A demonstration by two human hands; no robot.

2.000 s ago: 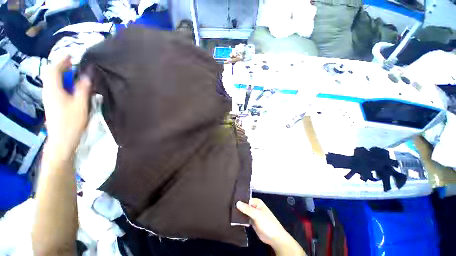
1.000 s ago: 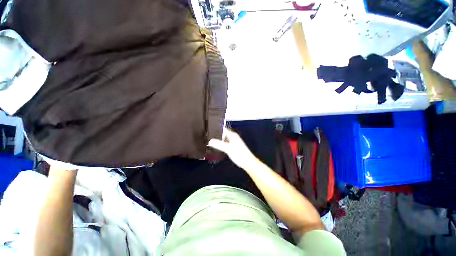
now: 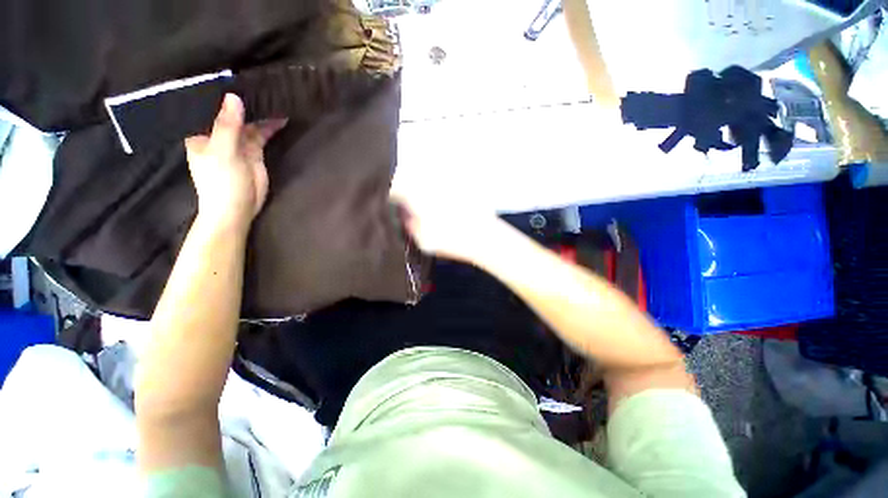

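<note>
The dark brown garment (image 3: pixel 321 209) covers the table's left part and hangs over its front edge. Its waistband strip (image 3: pixel 180 105) is folded over to the left, ruffled at its right part, with a white edge at its left end. My left hand (image 3: pixel 232 165) lies on the garment just below the strip, thumb up at the strip's lower edge; whether it grips cloth is unclear. My right hand (image 3: pixel 428 226) is blurred at the garment's right edge, near the table's front edge; its fingertips touch the cloth, and its grip cannot be told.
Black fabric strips (image 3: pixel 716 115) lie bunched on the white table (image 3: pixel 487 160). A tan strip (image 3: pixel 584 49) lies behind them to the left. Part of the machine (image 3: pixel 769 44) is at the upper right. Blue bins (image 3: pixel 759 267) and a red-and-black backpack (image 3: pixel 623 263) are below the table.
The view has tilted down. The waistband strip, earlier along the garment's right edge, is now folded leftward. My left hand has come onto the garment; my right hand has moved up along its right edge.
</note>
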